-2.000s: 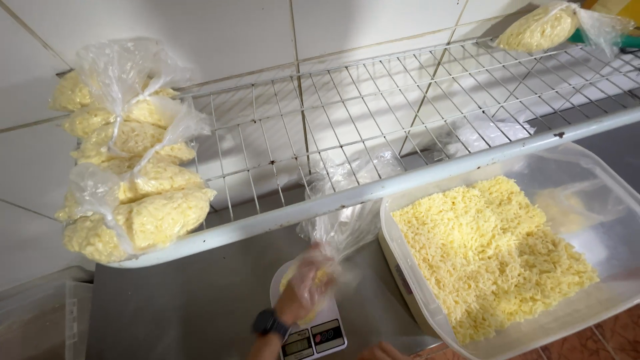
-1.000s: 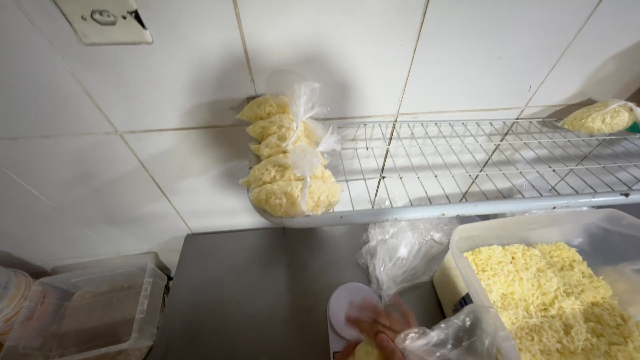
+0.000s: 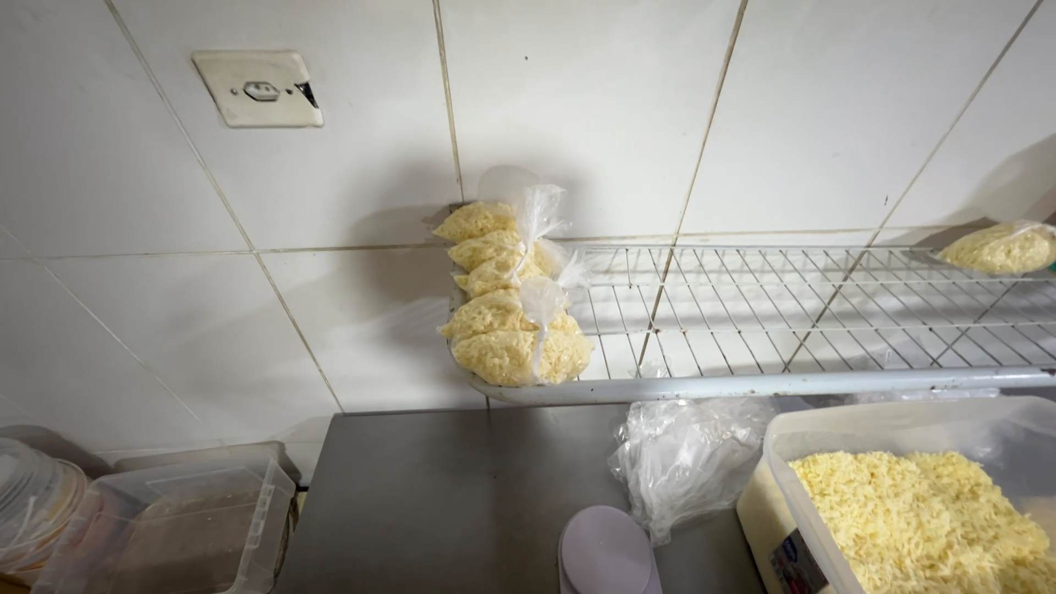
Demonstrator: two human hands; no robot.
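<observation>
Neither of my hands shows in the head view. A round-topped kitchen scale (image 3: 606, 551) stands at the bottom edge with a bare plate; its display is out of view. Behind it lies a heap of thin plastic bags (image 3: 689, 454). On the right, a translucent plastic tub (image 3: 763, 511) holds a large mass of shredded cheese (image 3: 916, 520). Several knotted bags of shredded cheese (image 3: 520, 355) are lined up at the left end of the wire shelf (image 3: 742, 385). One more filled bag (image 3: 998, 247) rests at the shelf's right end.
The wire shelf hangs over the back of a grey worktop (image 3: 429, 503), against a tiled wall. A clear plastic bin (image 3: 256, 528) and stacked round containers (image 3: 37, 503) stand at the lower left. A wall socket (image 3: 260, 89) is at the upper left.
My hands, seen at the scale in the earlier frames, are out of view. The item held over the scale one second ago has left the view too. The view has tilted up.
</observation>
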